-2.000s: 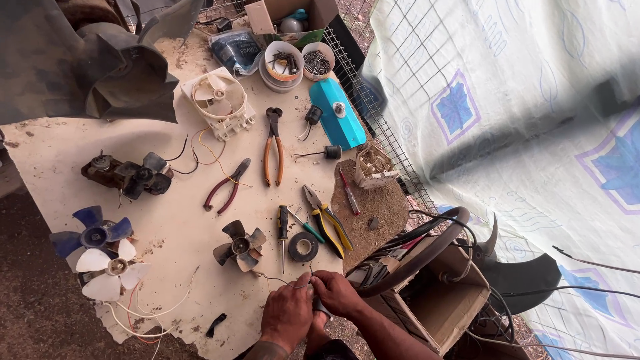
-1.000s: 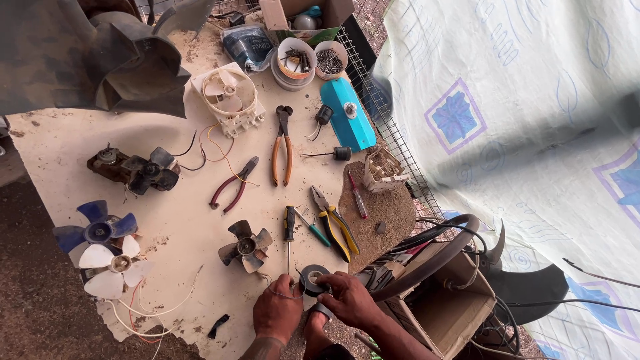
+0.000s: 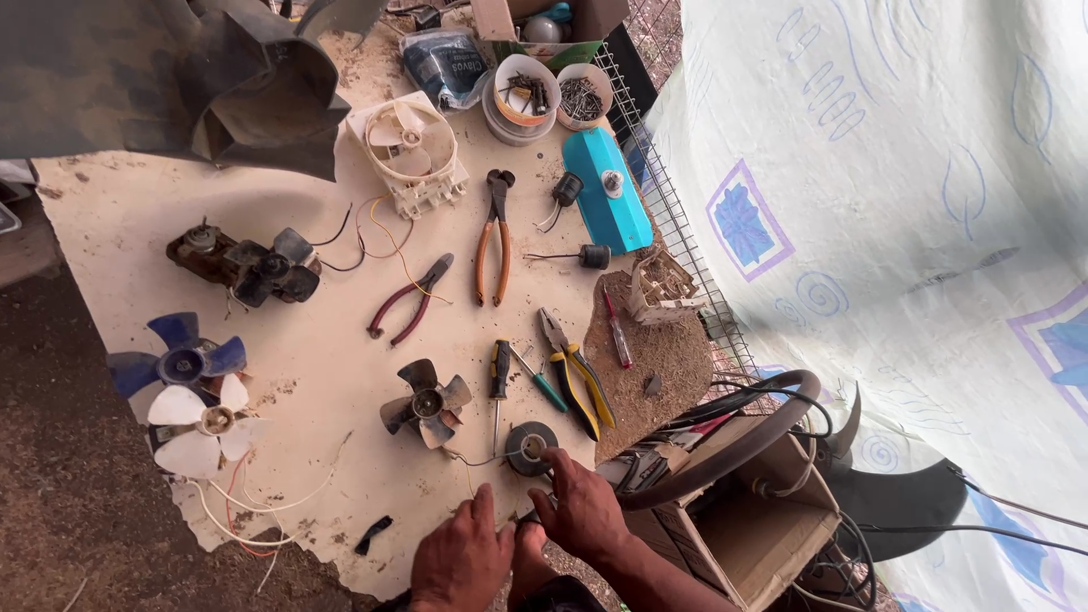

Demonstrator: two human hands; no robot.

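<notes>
My left hand is low in the middle, its back to the camera and its fingers pointing away; its grip is hidden. My right hand is just right of it, fingertips at the lower edge of a roll of black electrical tape. A dark object partly shows between the hands. A small fan motor with a four-bladed fan lies up and left of the tape, a thin wire running from it towards the roll. Above the tape lie a black-handled screwdriver, a green-handled tool and yellow-black combination pliers.
Red-handled cutters, orange-handled end nippers and a red screwdriver lie farther up. Left are fan motors with black, blue and white blades. A cardboard box with hoses and cables stands right.
My hands, close together two seconds ago, are farther apart. The tape roll sits lower, farther from the screwdriver's handle, than two seconds ago; my right hand was over its lower edge one second ago.
</notes>
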